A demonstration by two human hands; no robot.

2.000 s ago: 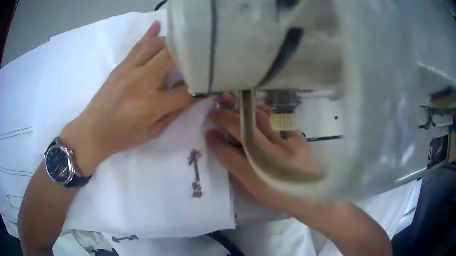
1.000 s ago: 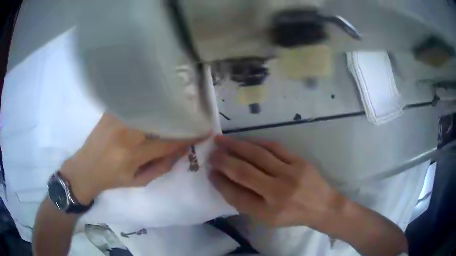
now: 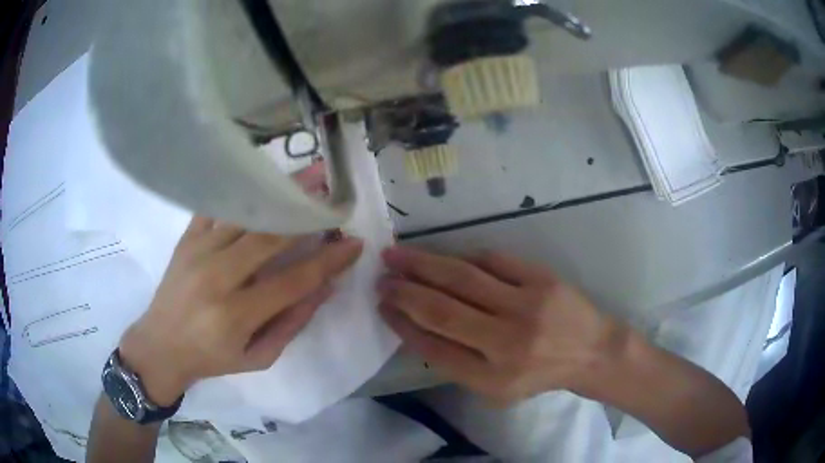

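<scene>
A white garment panel lies on the machine bed and runs up under the machine head. My left hand lies on the panel with its fingertips near the cloth's right edge. One of its fingers shows through the gap under the head. My right hand has its fingertips at the panel's right edge, close to my left fingertips. I cannot tell whether either hand pinches the cloth. The needle and presser foot are hidden or too blurred to make out.
A pile of small white stitched pieces lies on the bed at the upper right. Cream ribbed knobs hang from the head. Stitched white cloth spreads at left. More white cloth hangs at the lower right.
The view has shifted, showing more bed and the small pile. The dark motif between my hands is no longer visible. My right hand has come out from behind the machine's guard to the panel's edge.
</scene>
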